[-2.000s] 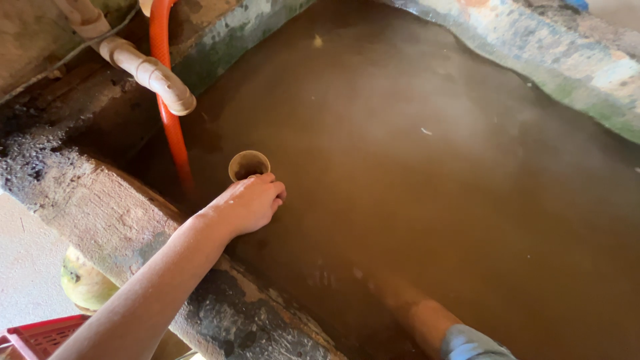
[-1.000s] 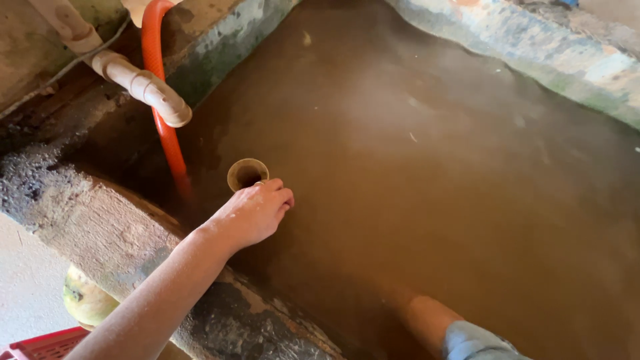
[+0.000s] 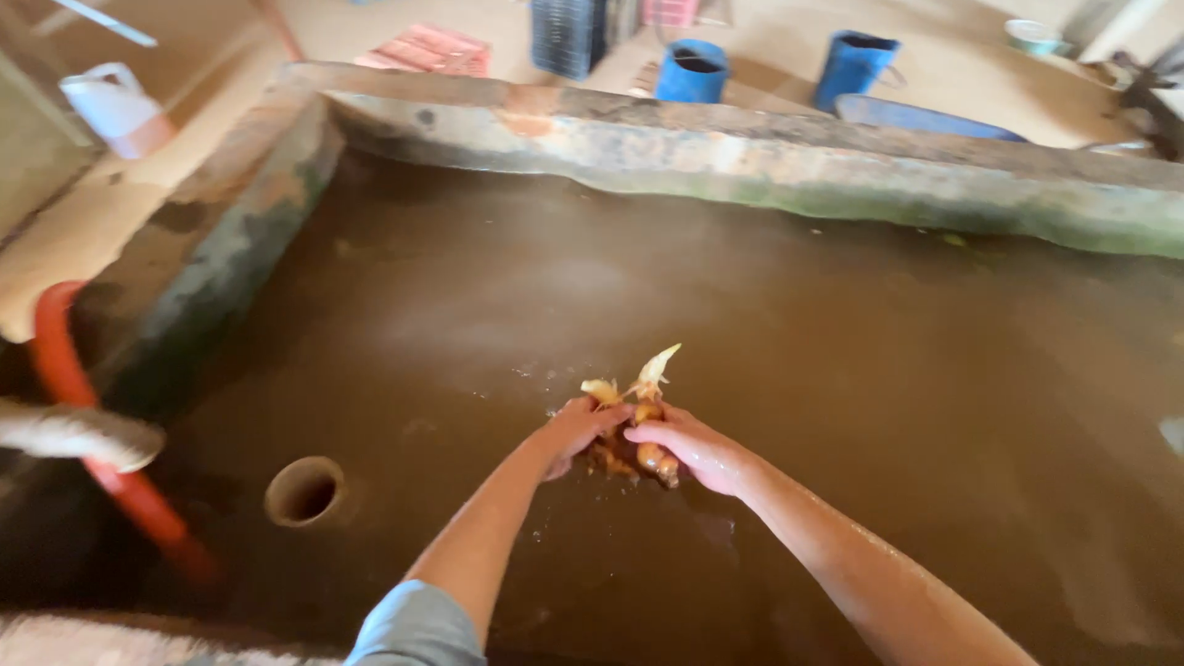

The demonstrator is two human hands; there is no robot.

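Near the middle of the brown water, my left hand point(image 3: 575, 433) grips the left side of a knobby, muddy rhizome clump point(image 3: 610, 453). My right hand point(image 3: 694, 449) is closed on its orange-brown right part point(image 3: 655, 455). Pale yellow shoots point(image 3: 653, 372) stick up above my fingers. Whether this is one joined clump or two pieces cannot be told. The hands nearly touch at the thumbs, close to the water surface, and drops lie around them. To the left, the open round end of a pipe point(image 3: 305, 491) shows in the water.
A masonry tank wall point(image 3: 740, 166) runs behind and along the left. An orange hose point(image 3: 69, 370) dips into the water beside a pale pipe elbow point(image 3: 111, 442). Beyond the wall stand blue containers point(image 3: 692, 72), crates point(image 3: 430, 51) and a white jug point(image 3: 116, 109).
The view has swung up. One hand was at the pipe's rim and the other was underwater; now both hold the rhizome clump at the surface, away from the pipe.
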